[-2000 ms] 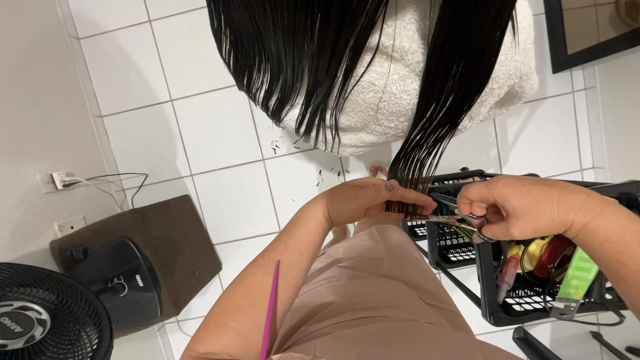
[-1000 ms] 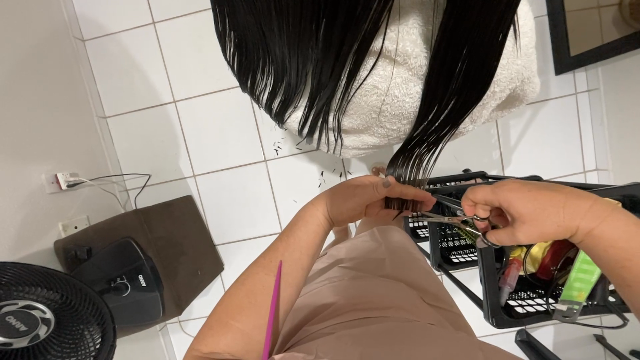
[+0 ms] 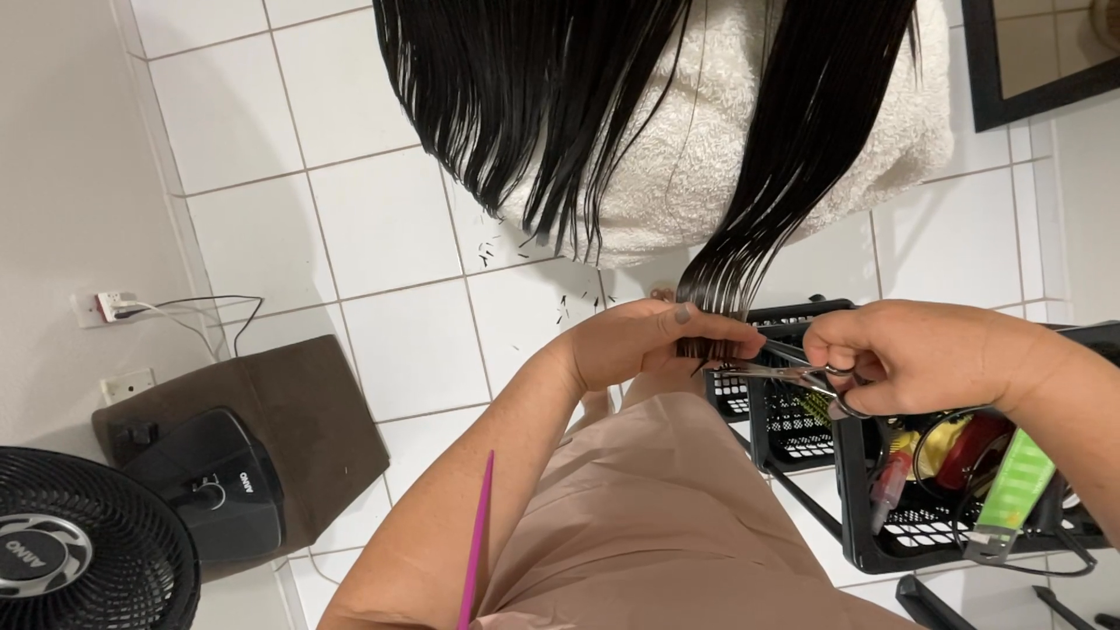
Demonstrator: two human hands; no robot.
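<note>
My left hand [image 3: 652, 337] pinches the end of a long section of wet black hair [image 3: 787, 157] between its fingers, palm side hidden. Just below those fingers, haircutting scissors [image 3: 787, 374] lie across the hair tips, their rings held in my right hand [image 3: 892, 354]. A dark, slim tool, perhaps a comb [image 3: 783, 350], runs between the two hands. The rest of the person's hair [image 3: 525, 96] hangs over a white towel [image 3: 647, 210]. A pointed magenta tool [image 3: 477, 542] shows beside my left forearm.
A black trolley with baskets [image 3: 862, 516] stands at right, holding a green package [image 3: 1015, 490] and other items. At left, a black fan [image 3: 87, 534] is beside a brown box-like stand [image 3: 324, 437]. Hair clippings [image 3: 564, 306] dot the white tile floor [image 3: 394, 350]. A framed mirror [image 3: 984, 79] is at upper right.
</note>
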